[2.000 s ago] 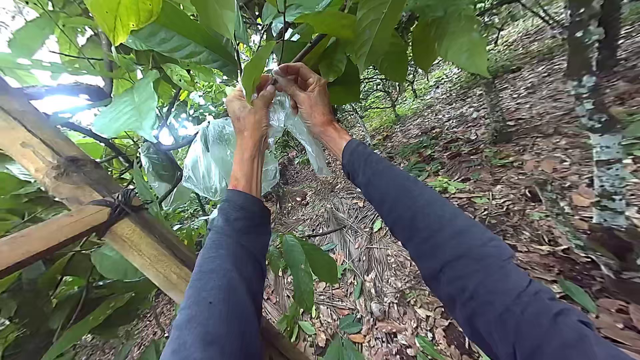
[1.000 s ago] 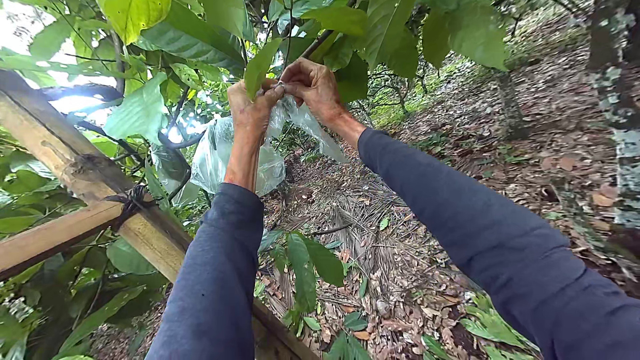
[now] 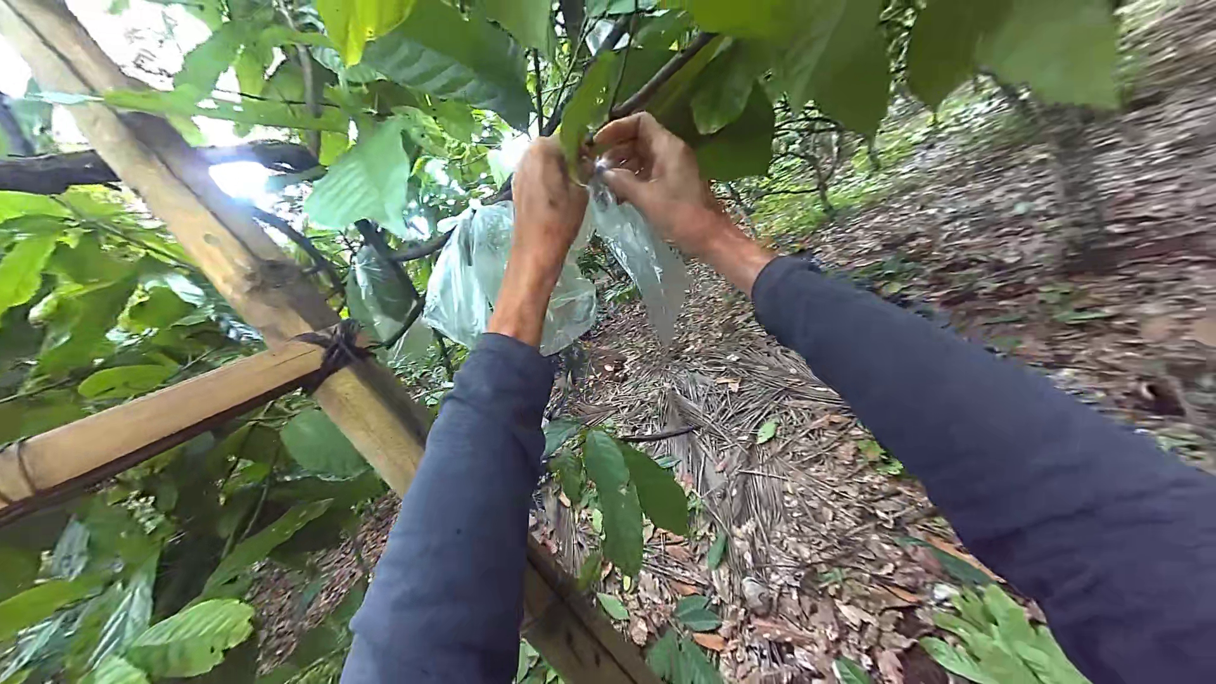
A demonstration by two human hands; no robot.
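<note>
My left hand is raised at the upper middle, its fingers closed by a thin stem, partly behind a green leaf. Close on its right, my right hand pinches the gathered top of a clear plastic bag, whose loose part hangs below the fingers. More clear plastic hangs behind my left wrist; whether it is the same bag I cannot tell. What exactly my left fingertips grip is hidden.
A bamboo pole slants down the left side, with a crosspiece lashed to it by dark cord. Leafy branches hang overhead. Dry leaves and fronds cover the sloping ground, and a tree trunk stands at right.
Both hands stay raised at the plastic. My right hand's fingers have shifted and now look more curled and spread than before.
</note>
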